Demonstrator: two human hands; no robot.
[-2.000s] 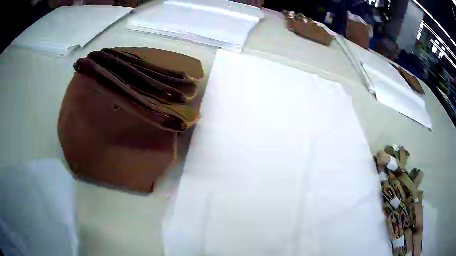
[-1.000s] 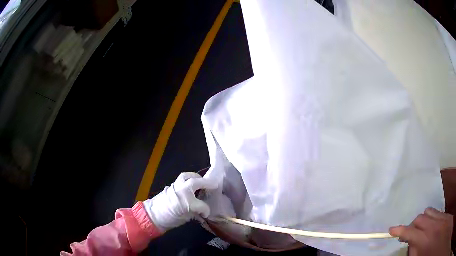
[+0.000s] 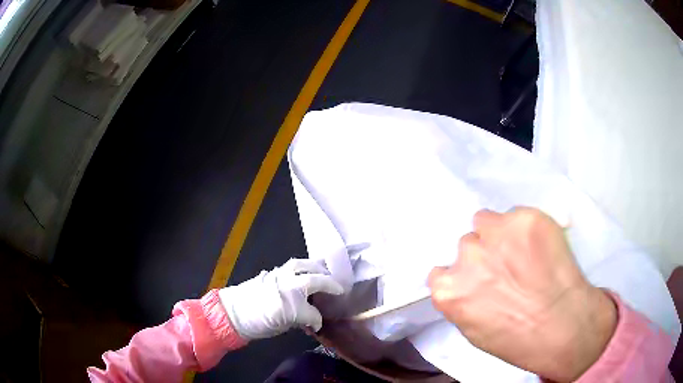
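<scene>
A large white stuffing paper (image 3: 389,172) stands up out of the mouth of a brown bag (image 3: 374,359), its lower part inside. My left hand (image 3: 281,298), in a white glove, holds the left side of the bag's mouth with bent fingers. My bare right hand (image 3: 517,284) is closed in a fist round a thin pale stick (image 3: 397,307), whose far end points into the bag mouth over the paper. The stick's tip and most of the bag are hidden.
The white-covered table (image 3: 621,112) is on the right. A dark floor with a yellow line (image 3: 277,161) lies ahead and left. At the far left is another surface with white paper piles (image 3: 112,41).
My right hand has moved left and inward with the stick, nearer the bag mouth. The tall paper has folded down lower. My left hand is nearly unmoved at the mouth.
</scene>
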